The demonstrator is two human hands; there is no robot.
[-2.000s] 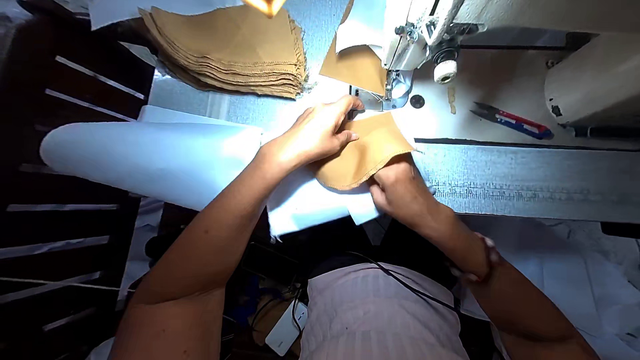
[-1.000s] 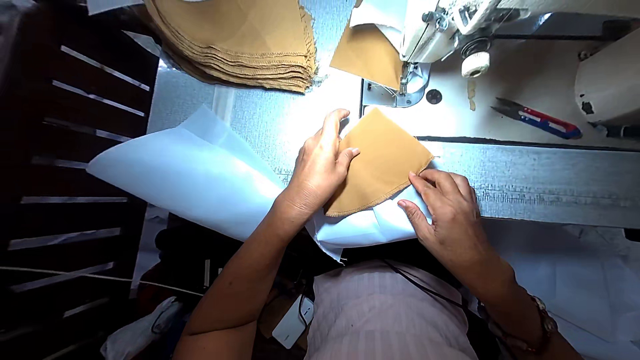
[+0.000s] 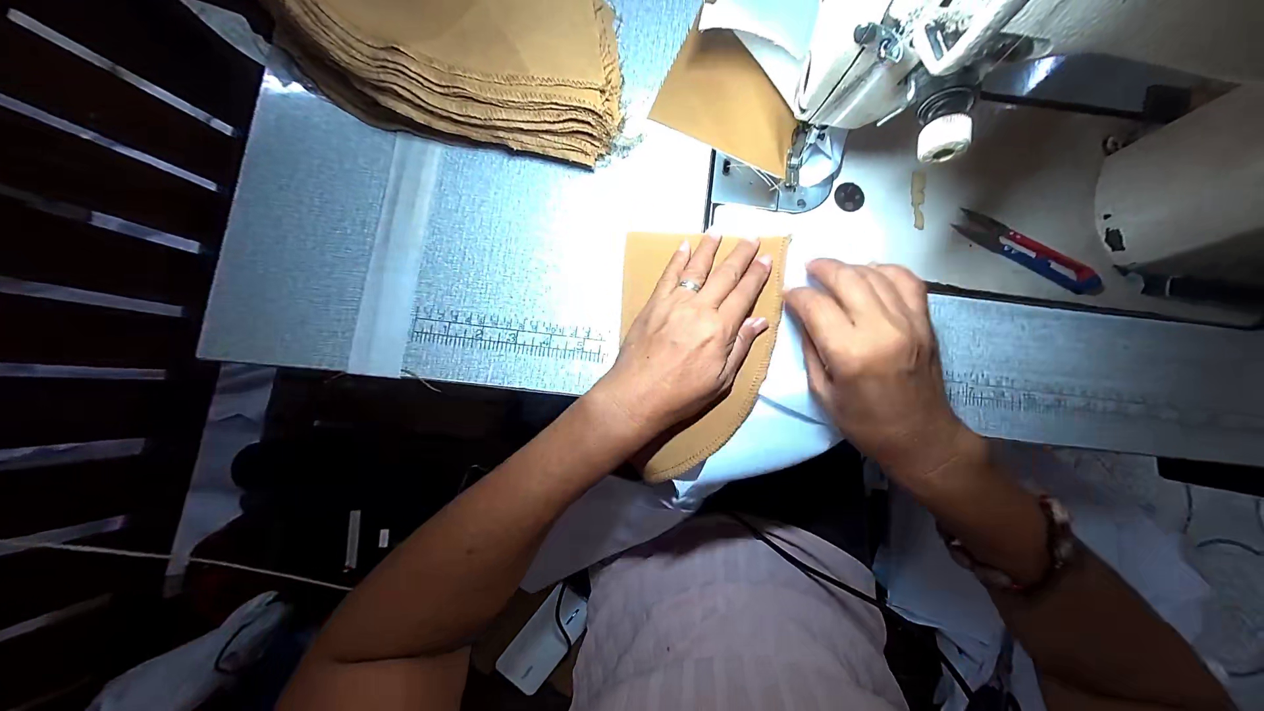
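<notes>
My left hand (image 3: 691,331) lies flat, fingers a little apart, on a tan fabric piece (image 3: 716,425) with a stitched curved edge. White fabric (image 3: 775,434) shows under and to the right of the tan piece and hangs over the table's front edge. Just right of the stitched edge, my right hand (image 3: 869,341) has its fingers curled with the tips over the white fabric; whether it pinches the cloth is hard to tell. Beyond both hands, another tan piece (image 3: 731,99) lies by the presser foot (image 3: 795,163) of a sewing machine (image 3: 869,59), partly under white cloth.
A stack of tan fabric pieces (image 3: 494,69) sits at the back left. Thread snips (image 3: 1027,252) with red and blue handles lie on the machine bed at the right. A ruler scale (image 3: 509,336) runs along the table's front. A slatted dark surface (image 3: 99,296) is at the far left.
The tan piece has turned, its stitched edge now facing right. The white fabric no longer spreads over the table at the left. My left hand now lies flat on the tan piece.
</notes>
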